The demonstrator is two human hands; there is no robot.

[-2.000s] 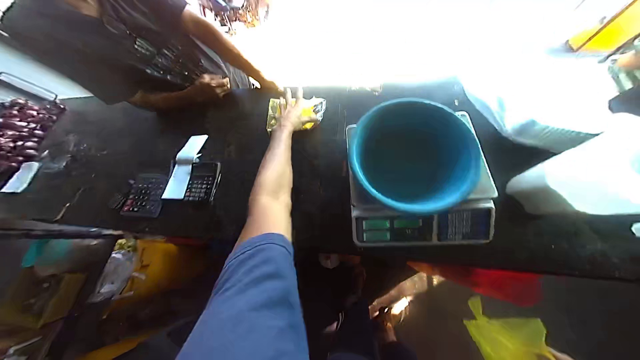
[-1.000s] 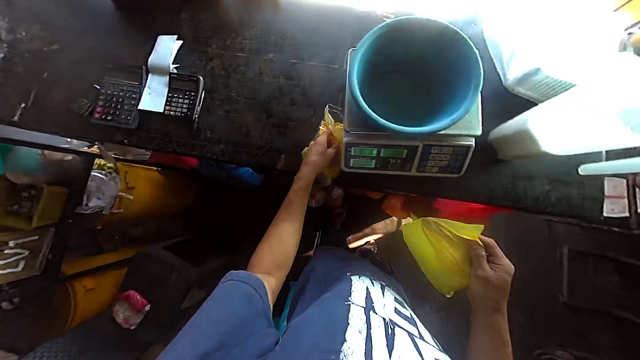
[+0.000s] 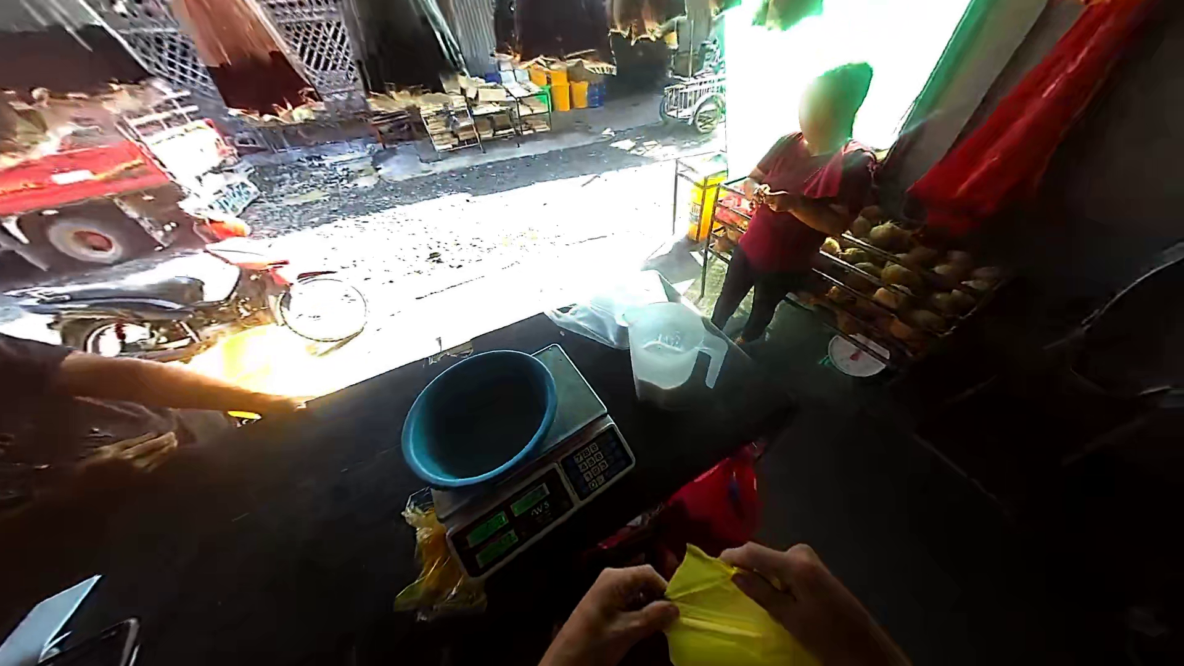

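Between both hands, low in the view, is a yellow plastic bag (image 3: 726, 615). My left hand (image 3: 622, 615) pinches its left edge, and my right hand (image 3: 800, 592) grips its upper right edge. Up and to the left, a blue plastic basin (image 3: 479, 418) rests on a digital scale (image 3: 546, 499) with lit displays. A clear plastic bag with yellow contents (image 3: 435, 569) lies against the scale's left side on the dark counter (image 3: 305, 518).
Behind the scale stand a translucent measuring jug (image 3: 668, 347) and a white plastic bag (image 3: 597, 319). A person's arm (image 3: 176, 387) reaches over the counter at left. Another person (image 3: 791, 213) stands by a produce rack (image 3: 888, 277). A red bag (image 3: 717, 499) hangs near the counter edge.
The view has swung up toward the street. My left hand has let go of the bag with yellow contents and now holds the yellow bag along with my right hand.
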